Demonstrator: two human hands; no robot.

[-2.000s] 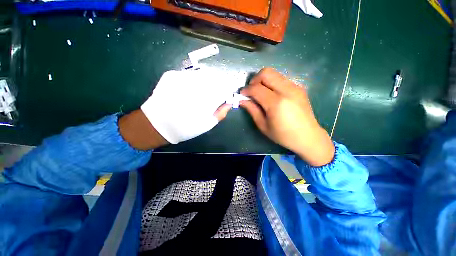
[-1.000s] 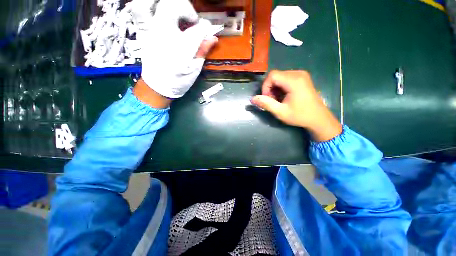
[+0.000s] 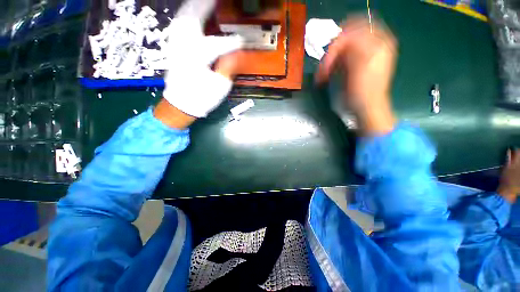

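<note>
An orange press fixture (image 3: 293,57) stands at the top centre, with a silver-grey insert (image 3: 259,37) in its middle. My left hand (image 3: 196,68), in a white glove, is at the fixture's left side, its thumb and finger reaching toward the insert; whether it holds anything cannot be told. My right hand (image 3: 365,63), bare and blurred by motion, is raised right of the fixture beside a crumpled white cloth or glove (image 3: 320,37); its grip cannot be told. A white plastic part (image 3: 242,108) lies on the bench just below the fixture.
A bin with a blue front edge (image 3: 122,83) is heaped with white parts at upper left. A clear blister tray (image 3: 34,114) at far left holds a few white parts (image 3: 68,160). One part (image 3: 435,99) lies at right. Another person's hand (image 3: 511,174) shows at the right edge.
My right hand has moved up and right from below the fixture to beside the white cloth. My left hand stays near the fixture's left side. Another person's hand has appeared at the right edge.
</note>
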